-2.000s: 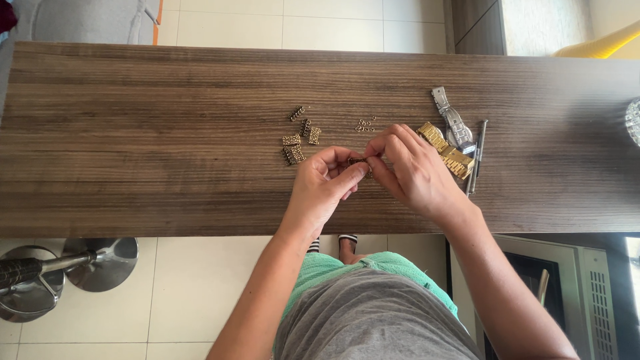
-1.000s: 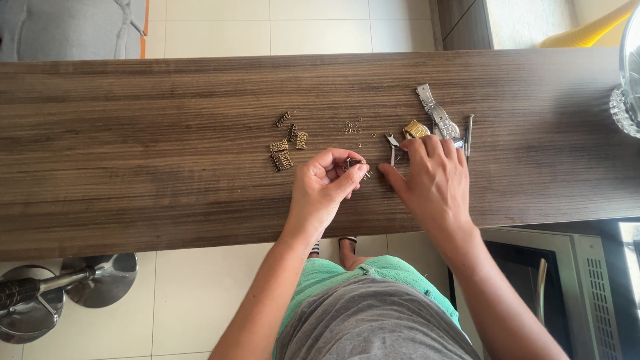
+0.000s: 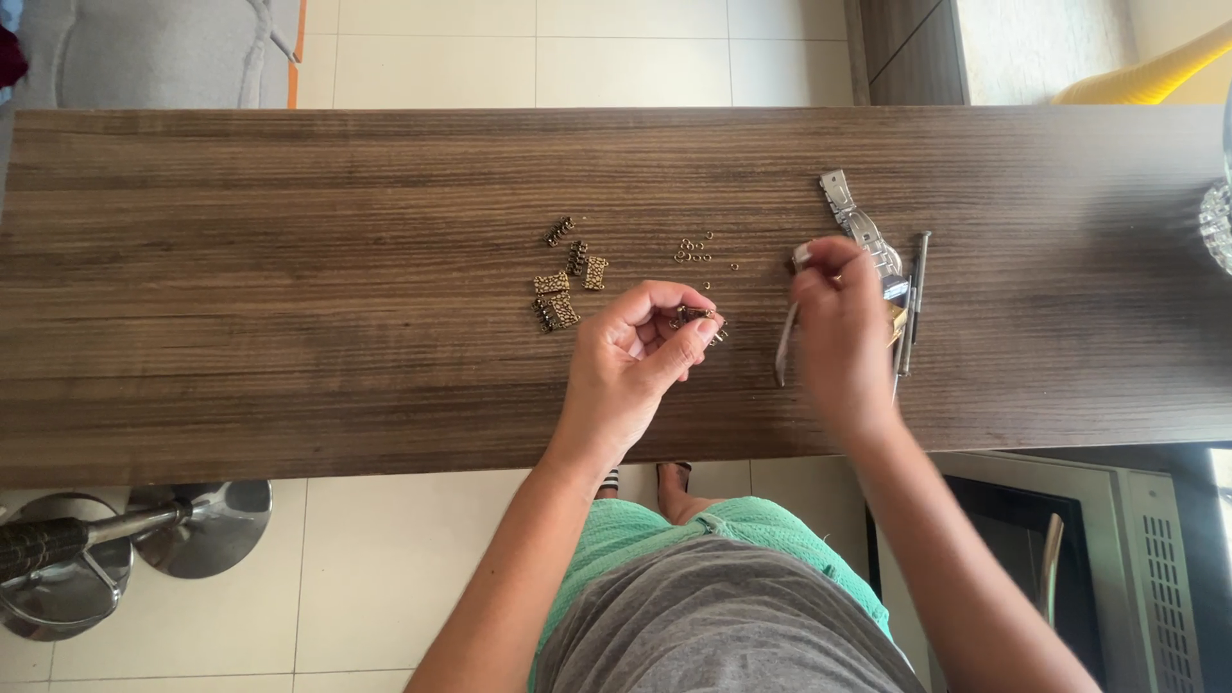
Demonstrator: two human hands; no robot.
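My left hand point(image 3: 640, 346) pinches a small bronze-coloured metal link point(image 3: 695, 316) between thumb and fingertips. Blurred, my right hand point(image 3: 847, 327) is over the tools and watches on the right; a pliers handle point(image 3: 785, 345) shows beside it, and whether the hand grips the pliers cannot be told. Loose jump rings point(image 3: 688, 252) lie between the hands, farther up the table. Several patterned bronze links point(image 3: 595, 272) rest left of my left hand. A silver watch bracelet point(image 3: 861, 226) extends beyond my right hand, with a gold watch band point(image 3: 897, 322) partly hidden by that hand.
Slim metal tools point(image 3: 918, 289) lie right of the watches on the wooden table point(image 3: 289, 289). A glass object point(image 3: 1218, 226) stands at the right edge. Below the near edge are a bar stool base point(image 3: 202, 529) at left and a white appliance point(image 3: 1136, 539) at right.
Two seconds ago both hands met at the small piece. My right hand has since moved right to the tools and watches, while my left hand has kept hold of the link.
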